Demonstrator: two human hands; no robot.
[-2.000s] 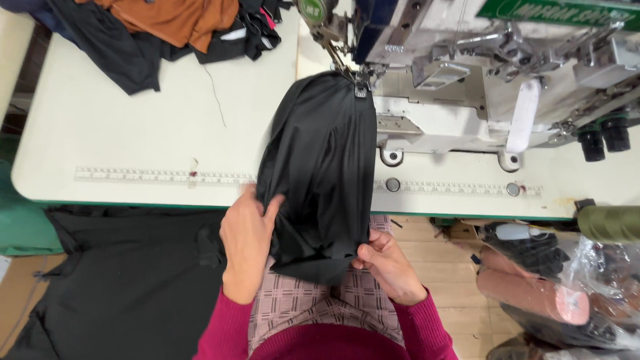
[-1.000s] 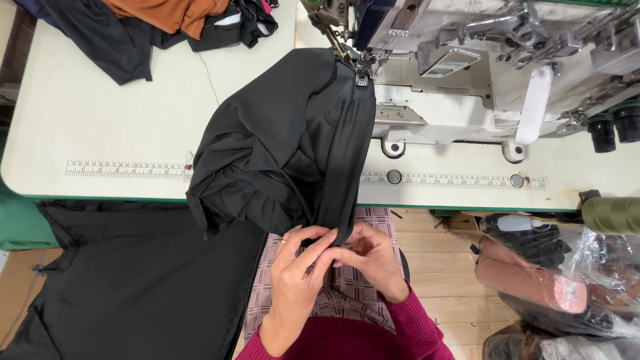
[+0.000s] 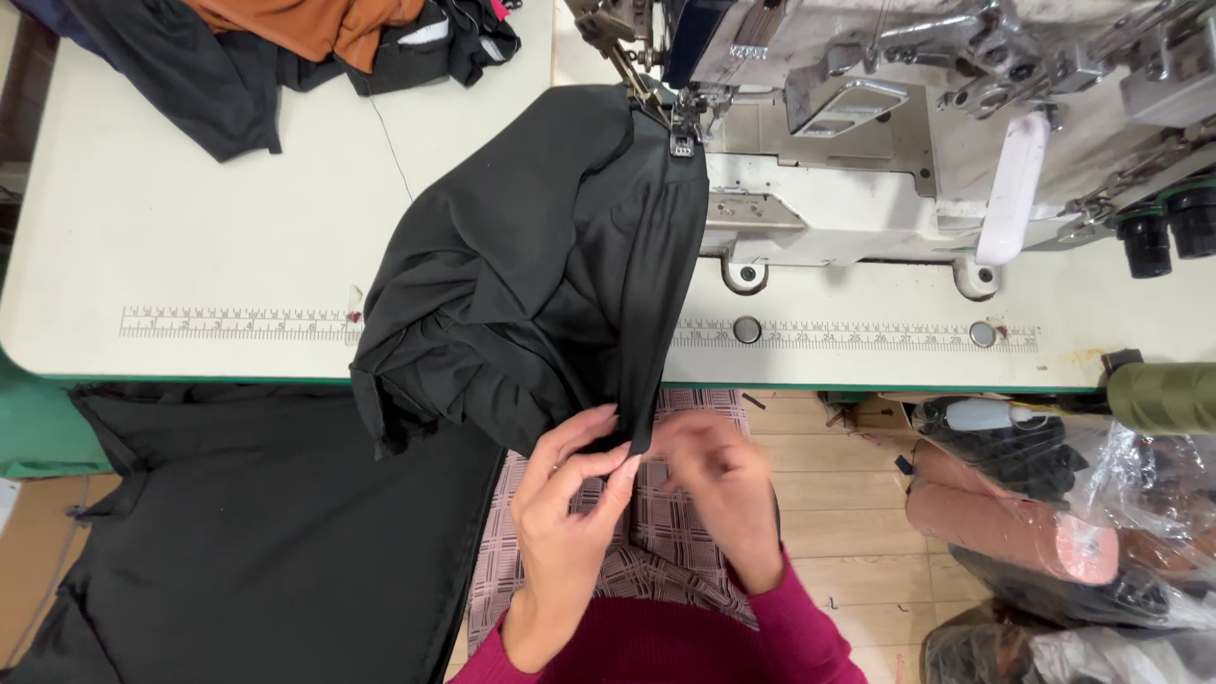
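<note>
Black fabric [image 3: 513, 256] lies bunched over the table's front edge, its top right end under the presser foot [image 3: 682, 142] of an industrial sewing machine [image 3: 845, 171]. My left hand [image 3: 570, 503] pinches the folded lower edge of this fabric between thumb and fingers. Close beside it on the right, my right hand [image 3: 717, 470] is blurred, its fingertips near the same edge; whether they grip the cloth cannot be told.
A ruler strip [image 3: 237, 323] runs along the white table [image 3: 190, 218]. Dark and orange garments [image 3: 313, 28] lie at the back left. More black cloth [image 3: 285, 541] hangs at the front left. Rolls in plastic [image 3: 1007, 532] and a green thread cone [image 3: 1164, 397] are at the right.
Two seconds ago my hands were apart on either side of the fabric; now they are close together at its lower edge. The cloth has spread out to the left on the table.
</note>
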